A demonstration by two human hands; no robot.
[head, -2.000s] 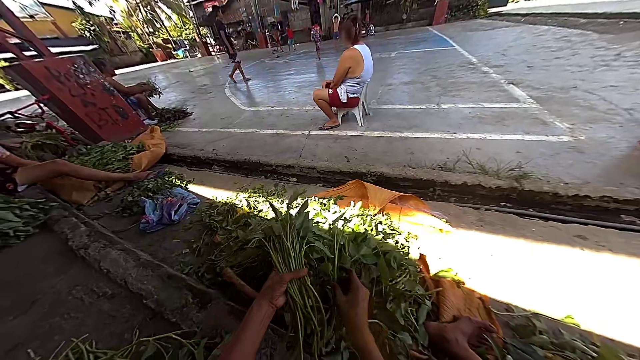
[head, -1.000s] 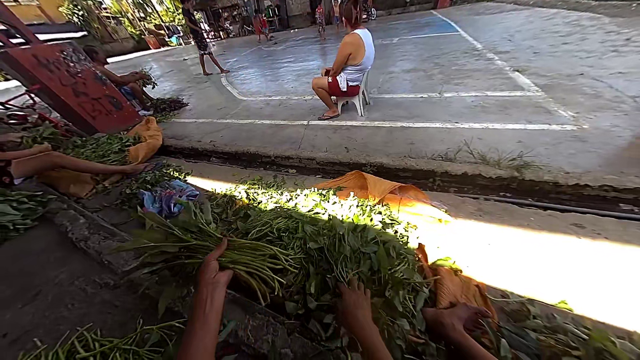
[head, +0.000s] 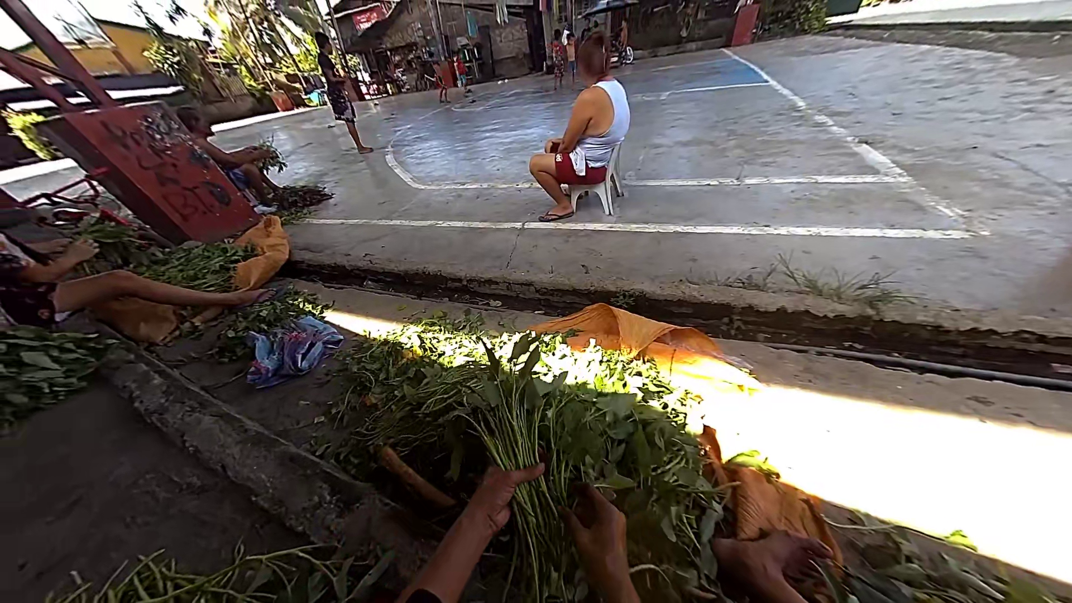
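Note:
My left hand [head: 501, 496] is closed around a bundle of long green leafy stems [head: 521, 435], held upright with the leaves at the top. Just right of the stems is my right hand [head: 596, 523], its fingers curled near them; whether it grips any is unclear. Both hands are over a large heap of leafy greens [head: 620, 444], partly in bright sun. An orange woven sack [head: 624, 328] shows behind the heap and also at its right side. At the lower right, a bare foot [head: 766, 559] rests against the sack's edge.
More cut stems [head: 226, 582] lie at the lower left beside a low concrete curb [head: 226, 444]. A blue plastic bag [head: 293, 347] is left of the heap. Another person's leg [head: 159, 289] stretches in from the left. Beyond a drainage gutter, a person [head: 590, 126] sits on a white chair.
One second ago the bundle lay slanted to the left in my left hand; now it stands upright, and that hand has moved right, close to my right hand.

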